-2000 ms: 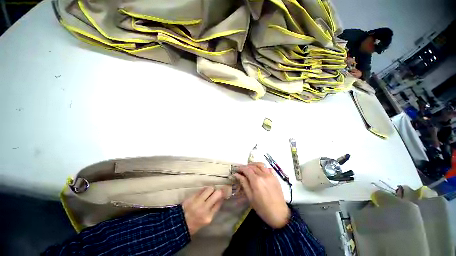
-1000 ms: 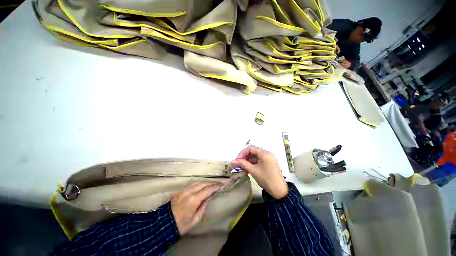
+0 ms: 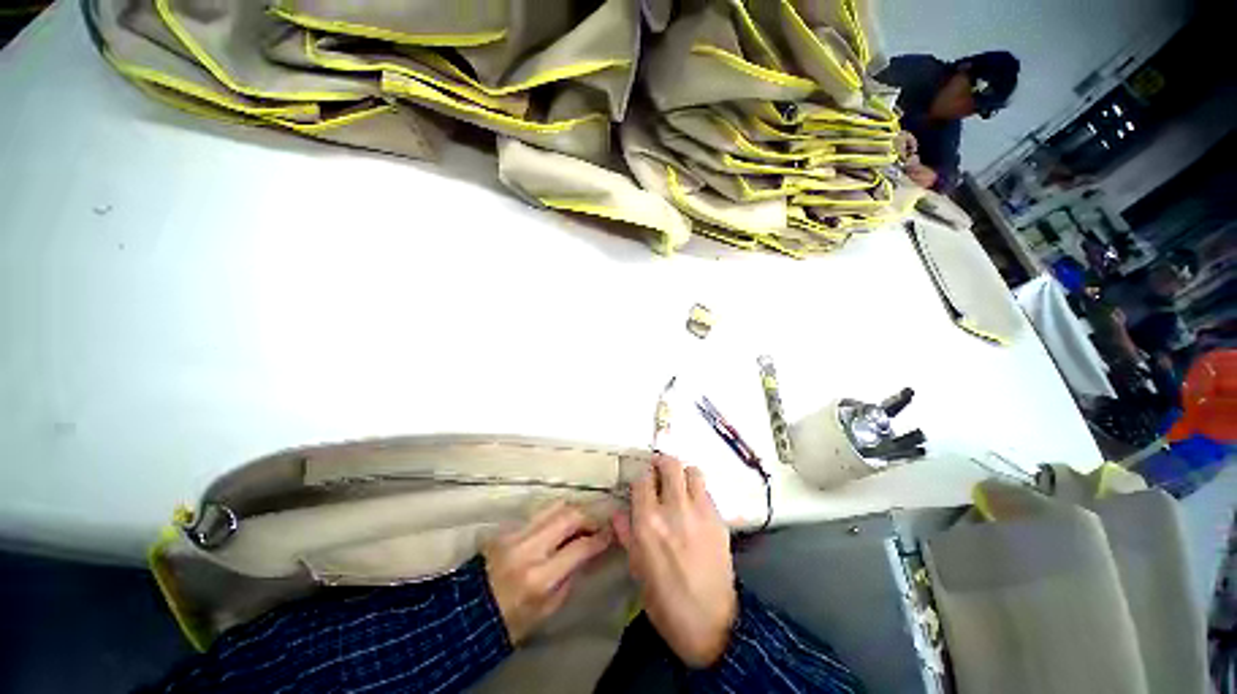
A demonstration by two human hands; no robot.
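A beige bag (image 3: 407,522) with yellow piping lies open at the near table edge, its long curved mouth running left to right. A metal D-ring (image 3: 212,525) shows at its left mouth corner. My left hand (image 3: 545,569) pinches the fabric near the right end of the mouth. My right hand (image 3: 682,559) is closed over the right mouth corner beside it, fingers bent down on the fabric. The fingertips meet closely; the right corner's ring is hidden under them.
Stacked bags (image 3: 570,122) lie at the back. Red-black snips (image 3: 730,433), a slim pale tool (image 3: 663,414), a flat marked strip (image 3: 773,408), a small yellowish block (image 3: 699,321) and a tool cup (image 3: 830,447) lie beyond my right hand. Taupe panels (image 3: 1031,583) are at right. A person sits behind.
My right hand has lowered from its raised pinch at the bag's right corner onto the fabric beside my left hand. The snips and pale tool show again. The view has shifted slightly.
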